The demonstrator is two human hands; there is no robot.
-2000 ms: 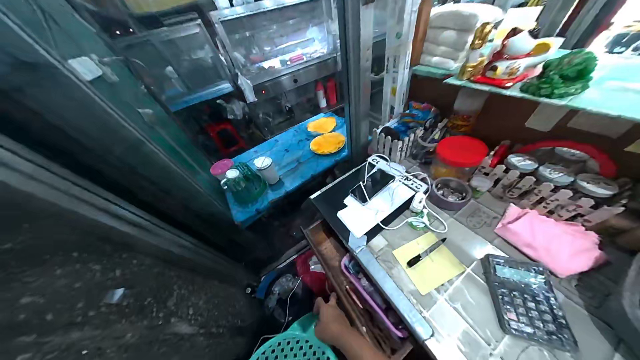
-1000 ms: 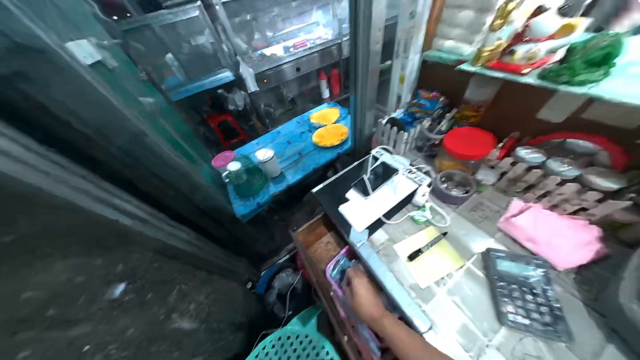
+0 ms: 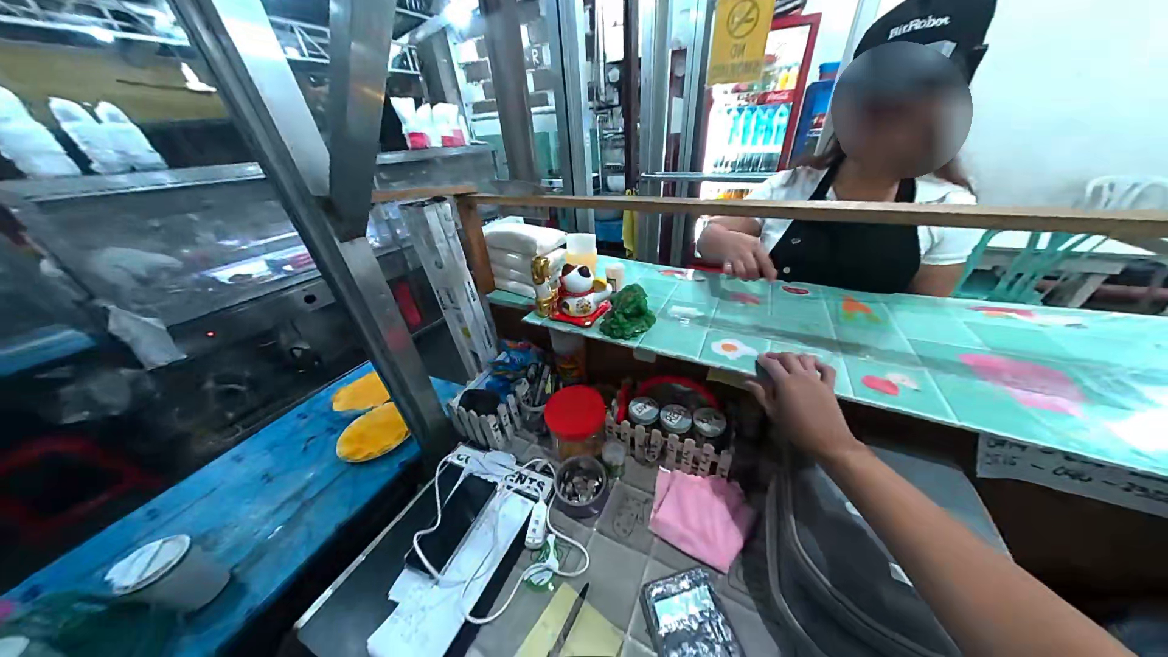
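My right hand [image 3: 801,401] reaches over a grey bag [image 3: 876,538], its fingers at the edge of the green patterned counter [image 3: 922,342]; whether it holds something cannot be told. Left of it, a pink cloth [image 3: 701,518] lies on the tiled desk. A calculator [image 3: 691,613] and a pen [image 3: 569,620] on yellow paper are at the bottom. A smartphone [image 3: 456,525] rests among white cables. Behind are a red-lidded jar [image 3: 575,420], a small round container of coins [image 3: 580,484] and several cans [image 3: 675,420] behind a little white fence. My left hand is out of view.
Across the counter a person in a black apron [image 3: 849,242] rests a hand on it. A wooden rail [image 3: 821,212] spans above. A lucky cat figurine [image 3: 580,297] stands near a green ornament [image 3: 628,312]. A metal post [image 3: 365,301] and a blue table [image 3: 274,493] are left.
The hand seen over the drawer and its purple-edged tray a second ago is out of that area; my right hand is now at the counter's edge. The view has swung up and right, bringing the person in.
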